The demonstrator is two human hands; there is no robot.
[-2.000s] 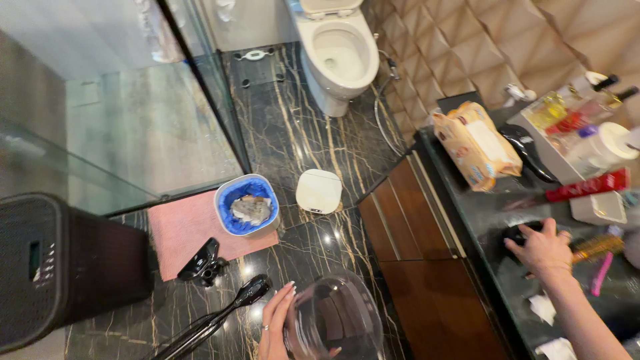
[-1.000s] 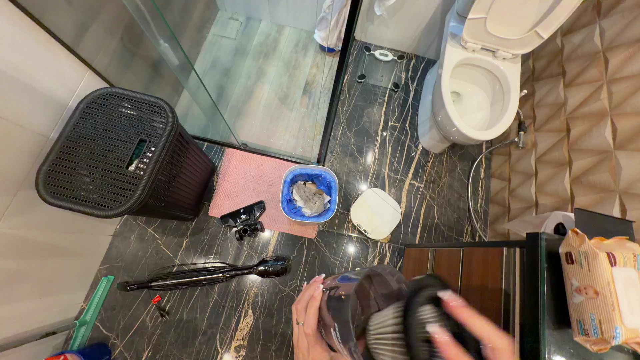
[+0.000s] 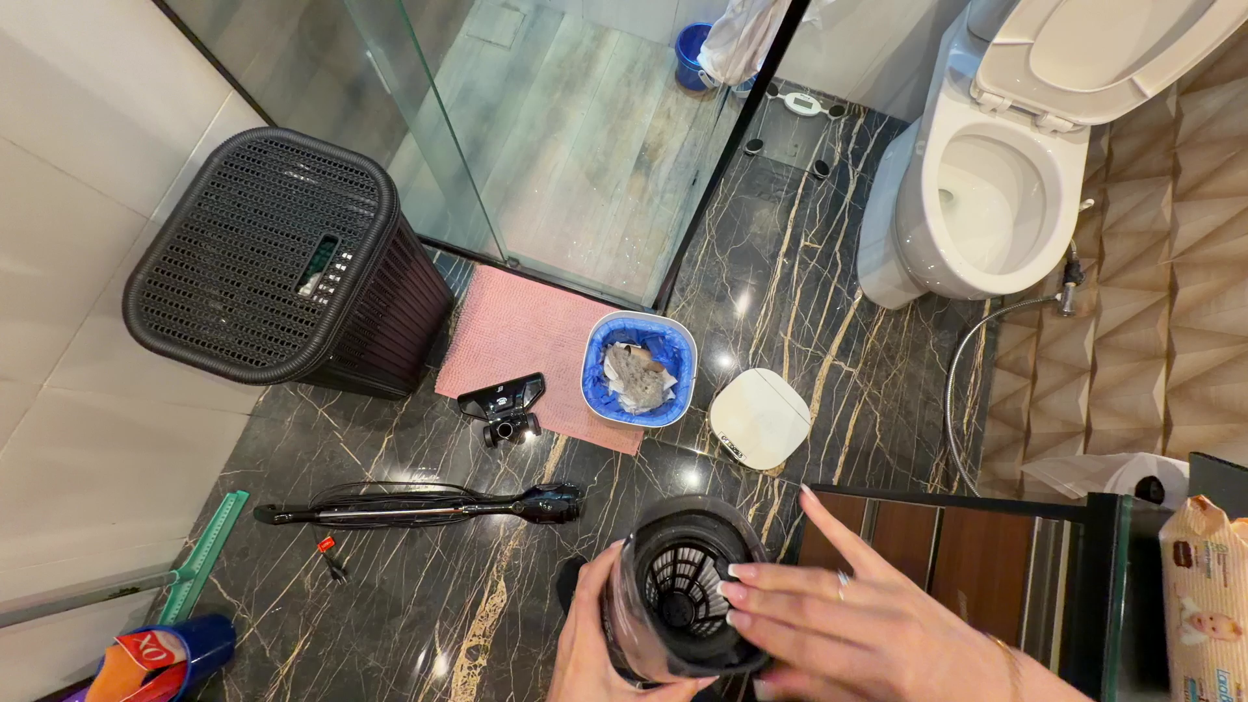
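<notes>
At the lower middle of the head view, my left hand holds a clear plastic vacuum dust cup from its left side and underneath. Inside the cup sits a black slotted filter cage, its open end facing the camera. My right hand rests its fingertips on the black rim of the insert at the right. Beyond the cup stands a small bin lined with a blue bag, with grey dust on crumpled paper in it. The bin's white lid lies on the floor beside it.
A vacuum floor head lies at the edge of a pink mat. The black vacuum stick with its cord is on the marble floor. A dark laundry basket, toilet, green squeegee and wooden cabinet stand around.
My right hand has come from the counter to the dust cup. The pleated filter seen beside the cup one second ago no longer shows; the slotted cage is now inside the cup.
</notes>
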